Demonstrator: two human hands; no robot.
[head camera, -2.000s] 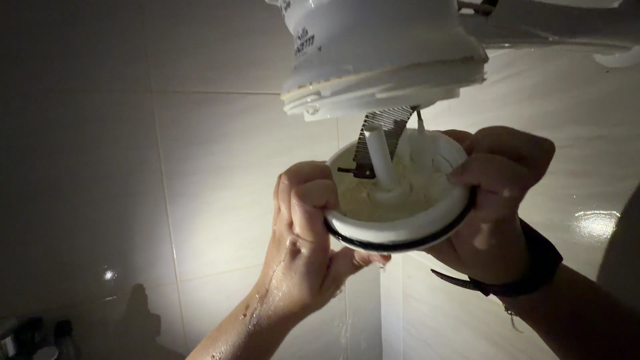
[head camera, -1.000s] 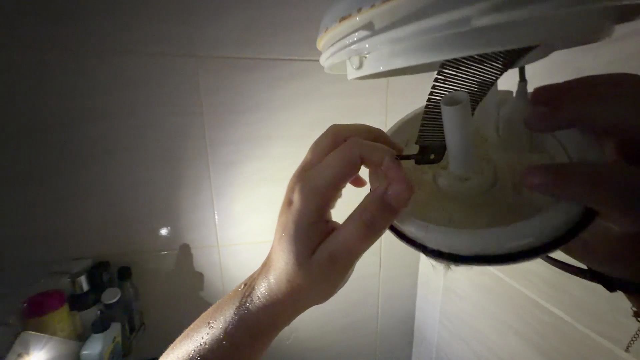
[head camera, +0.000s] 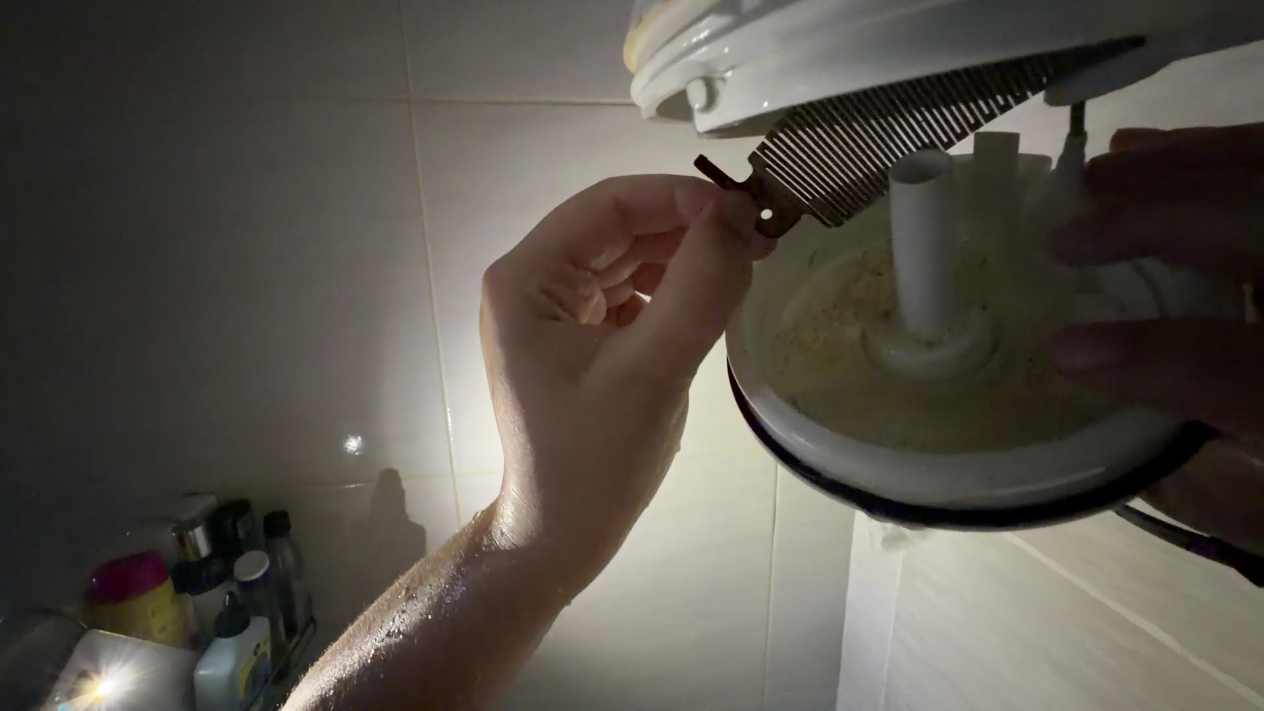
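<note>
My left hand (head camera: 612, 306) pinches the dark metal end tab of a heating element with close coils (head camera: 869, 128), which slants up to the right under the white plastic housing of an electric shower head (head camera: 839, 59). Below hangs the round white lower part of the shower (head camera: 948, 484), with a dark seal around its rim, an upright white tube (head camera: 920, 247) and yellowish-brown dirt inside. My right hand (head camera: 1165, 227), dark and cut by the frame's edge, holds this part at its right side. A thin connector stands near those fingers.
Light wall tiles (head camera: 247, 276) stand behind, meeting at a corner below the shower part. At the lower left are several bottles (head camera: 232, 652) and a yellow container with a pink lid (head camera: 138, 592) on a rack, beside a bright light (head camera: 104, 686).
My left hand has left the rim of the lower part, where it was two seconds ago, and taken hold of the coil's end. That end has risen from beside the tube. The view is closer.
</note>
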